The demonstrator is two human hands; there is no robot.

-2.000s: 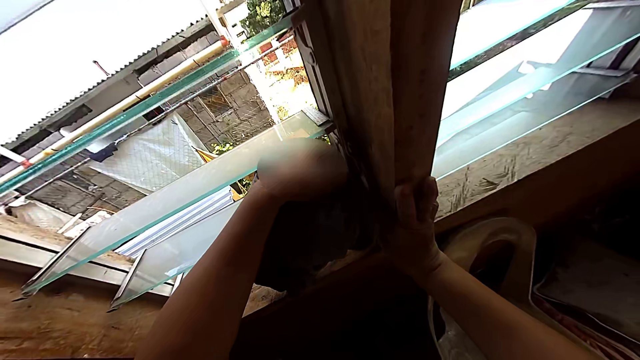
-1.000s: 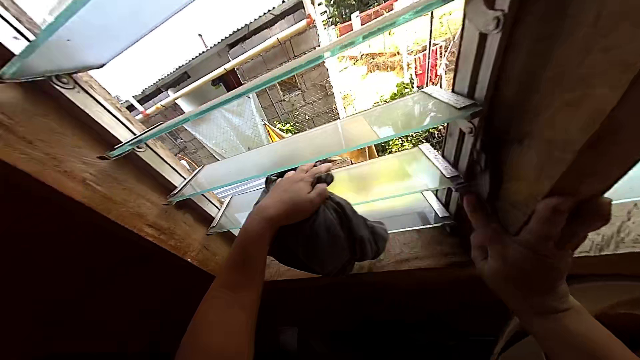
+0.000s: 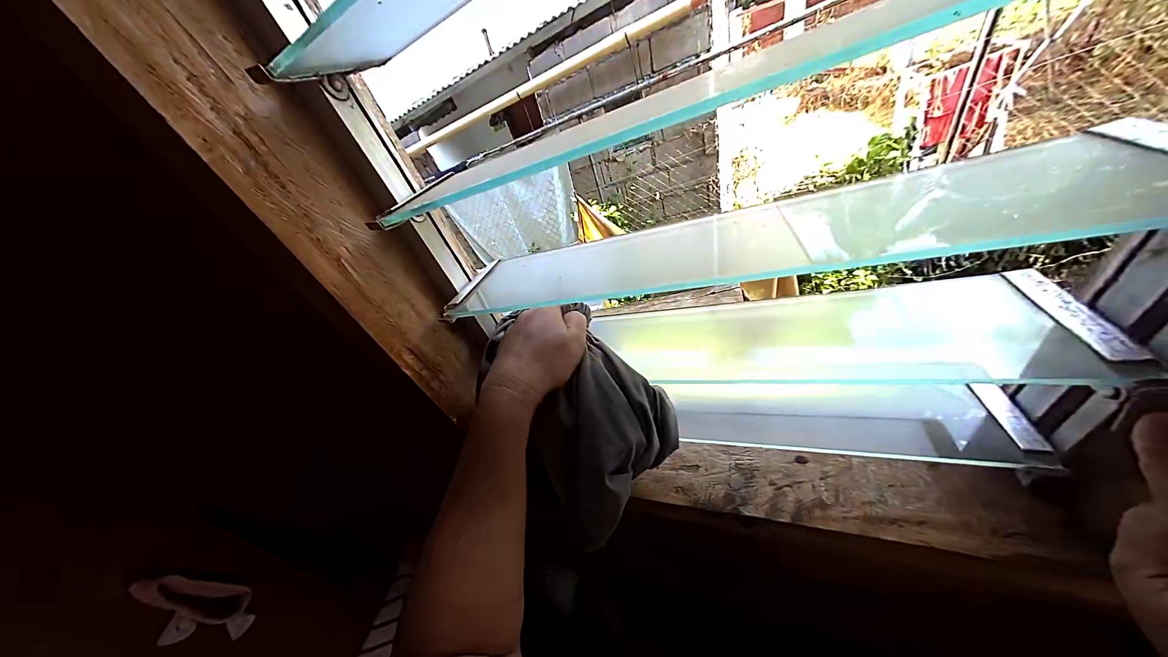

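Observation:
My left hand (image 3: 540, 351) grips a dark grey cloth (image 3: 607, 429) at the left end of a louvre window's lower glass slats. The cloth hangs in loose folds below the fist and covers part of the second-lowest slat (image 3: 821, 338). Just above the fist runs another frosted glass slat (image 3: 730, 251), its left end in a metal clip (image 3: 472, 290). At the right edge of the view, my right hand (image 3: 1145, 538) is partly cut off, beside the slats' right-hand metal frame; its fingertips are in shadow.
A wooden window post (image 3: 301, 192) slopes down the left, and a wooden sill (image 3: 821, 493) runs under the slats. More glass slats (image 3: 693, 91) stand tilted above. Outside are a block wall (image 3: 675, 169), a pipe (image 3: 557, 73) and plants. A small pale object (image 3: 193, 602) lies in shadow at the lower left.
My left hand has moved with the cloth to the left end of the slats. My right hand, on the wooden post two seconds ago, is now at the right edge. The view has swung noticeably.

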